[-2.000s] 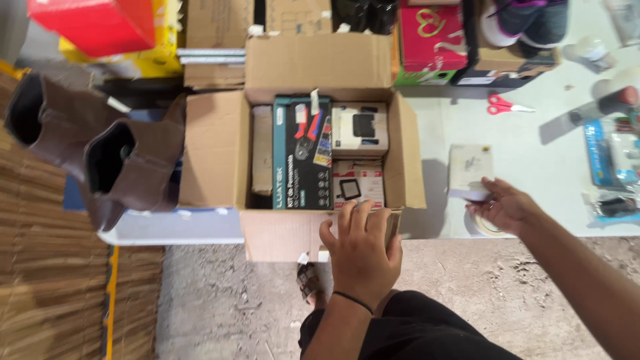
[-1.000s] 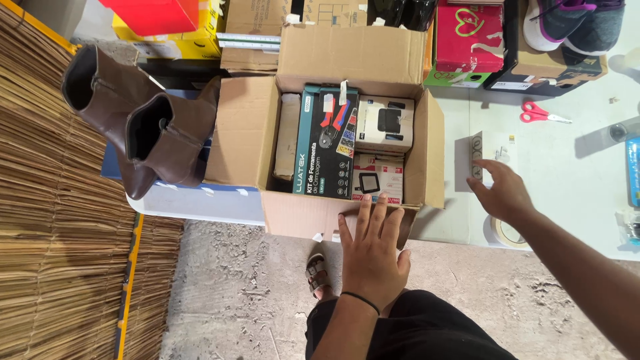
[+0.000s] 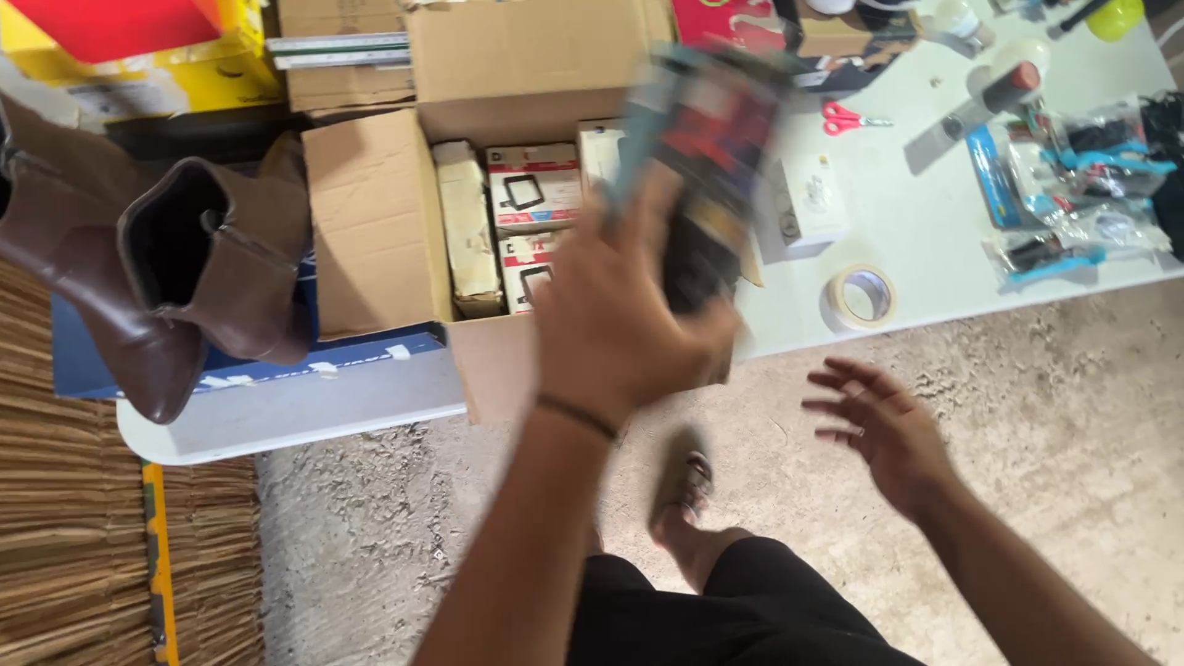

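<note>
My left hand (image 3: 610, 324), with a dark band at the wrist, grips a teal and black tool-kit box (image 3: 712, 157), blurred, above the right part of an open cardboard box (image 3: 370, 222). Inside the cardboard box are a worn narrow carton (image 3: 467, 222), red and white product boxes (image 3: 536, 185) and part of a white box (image 3: 601, 148); the held box hides the rest. My right hand (image 3: 874, 425) is empty, fingers apart, over the floor in front of the table. Nearest to it on the table are a tape roll (image 3: 861, 297) and a small white box (image 3: 809, 203).
Brown ankle boots (image 3: 203, 250) stand on a blue shoebox (image 3: 370, 356) at the left. Red-handled scissors (image 3: 851, 119), a dark cylinder (image 3: 999, 97) and bagged items (image 3: 1082, 185) lie on the white table (image 3: 906, 231). More boxes line the back. My foot (image 3: 689, 481) is below.
The tool-kit box lay in the cardboard box and is now lifted out in my left hand. My right hand has let go of the small white box and moved off the table. The view has shifted closer.
</note>
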